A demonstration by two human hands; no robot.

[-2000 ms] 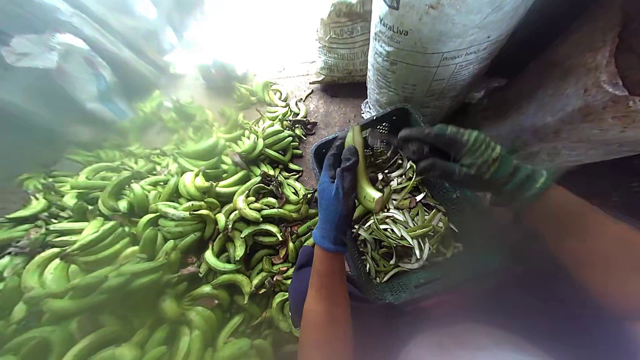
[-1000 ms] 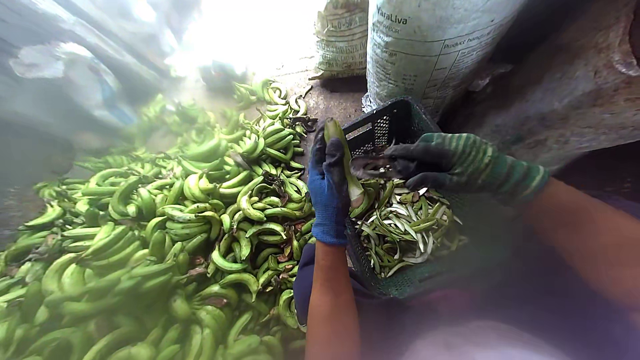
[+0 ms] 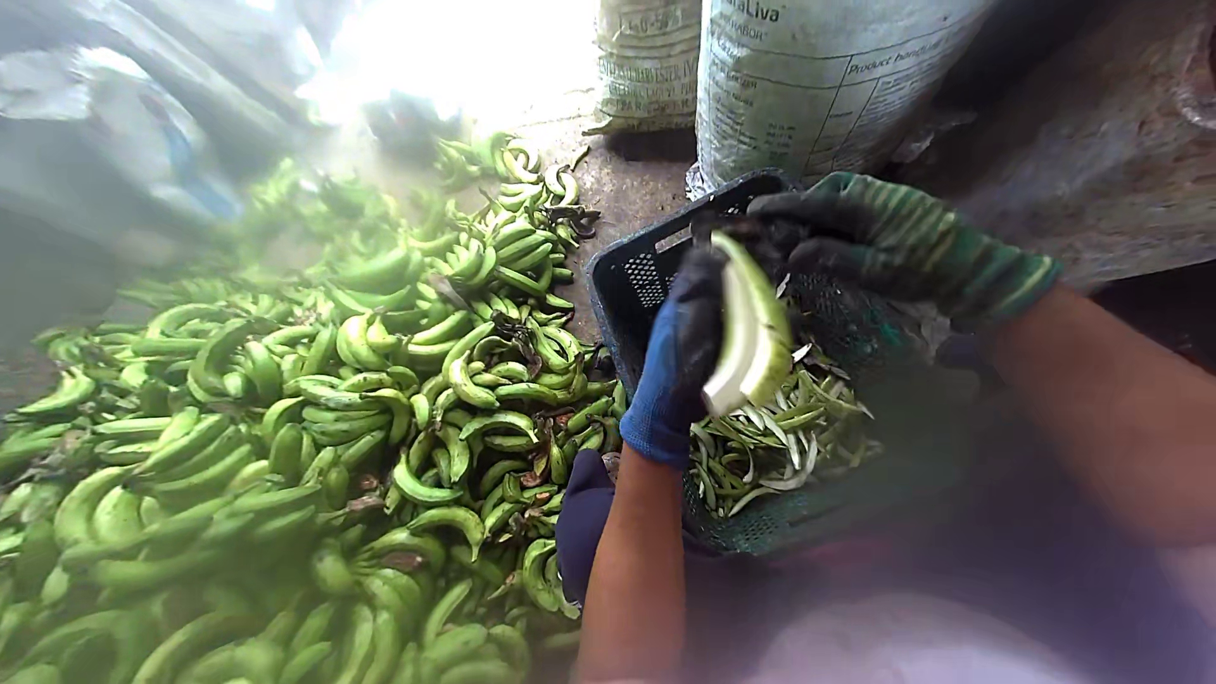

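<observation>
My left hand (image 3: 679,351), in a blue glove with a dark palm, grips a green plantain (image 3: 755,328) whose pale flesh shows along one side. Close to the plantain's upper end is my right hand (image 3: 874,242) in a green striped glove, its dark fingers curled. A dark object seems to be at those fingertips, but blur hides what it is. Below both hands stands a dark plastic crate (image 3: 622,318) with perforated walls. Strips of green and white peel (image 3: 779,442) lie heaped in it.
A large pile of green plantains (image 3: 332,408) covers the floor on the left. Printed woven sacks stand behind the crate, one large sack (image 3: 807,104) and another sack (image 3: 646,71) beside it. Brownish sacking (image 3: 1092,142) is at the upper right. Haze blurs the upper left.
The plantain shows a broad pale strip that the earlier frames do not show. My right hand has moved from beside the plantain's lower part up to its upper end.
</observation>
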